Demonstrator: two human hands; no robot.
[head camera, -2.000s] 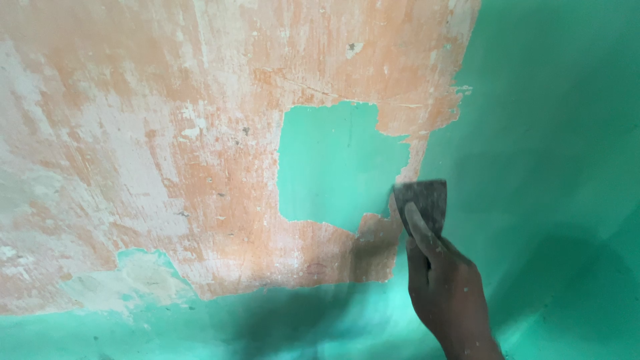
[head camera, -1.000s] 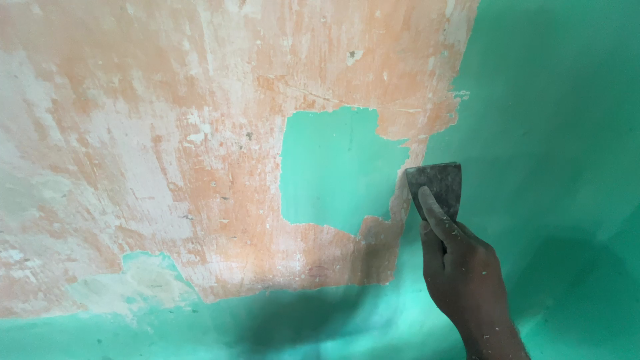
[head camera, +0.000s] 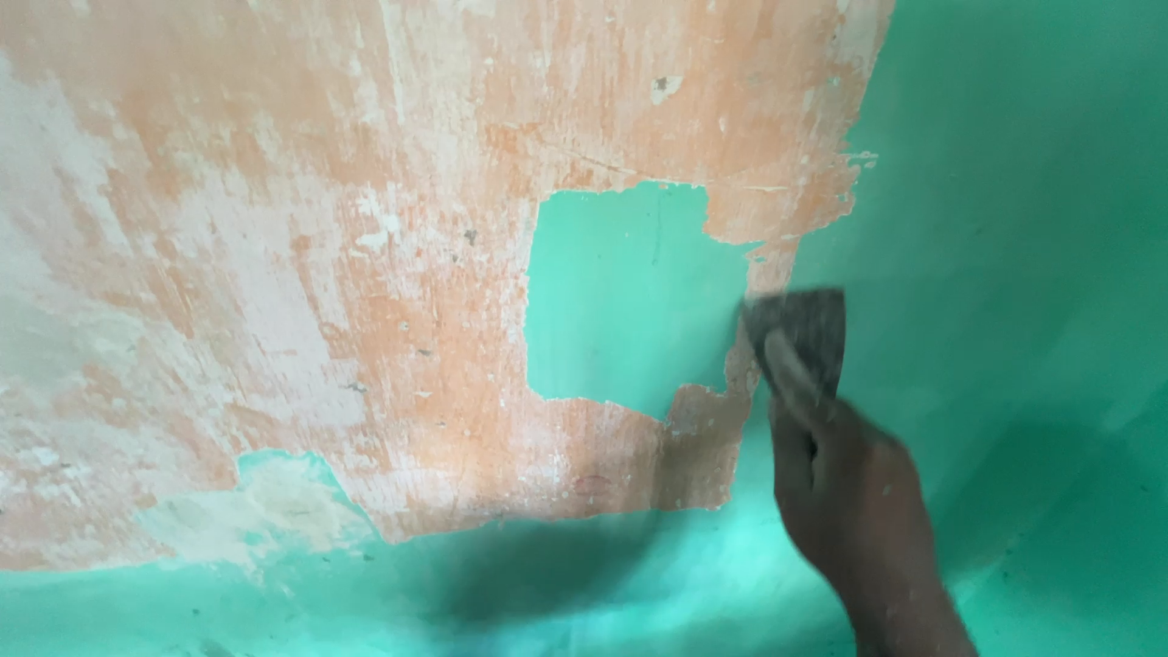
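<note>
My right hand grips a putty knife, its index finger laid along the broad grey metal blade. The blade's top edge is at the wall, over the narrow bare strip to the right of a green paint patch. Blur hides whether the edge touches the surface. Around that patch lies bare orange and whitish plaster with ragged paint borders. The handle is hidden in the hand. My left hand is out of view.
Green paint covers the wall on the right and along the bottom. A smaller pale green patch shows at lower left. Dark shadows fall below the bare plaster and beside the hand. Small pits mark the plaster.
Between the first two frames my right hand moved the putty knife a little up and to the right. Since then the blade has swung back leftward over the bare strip.
</note>
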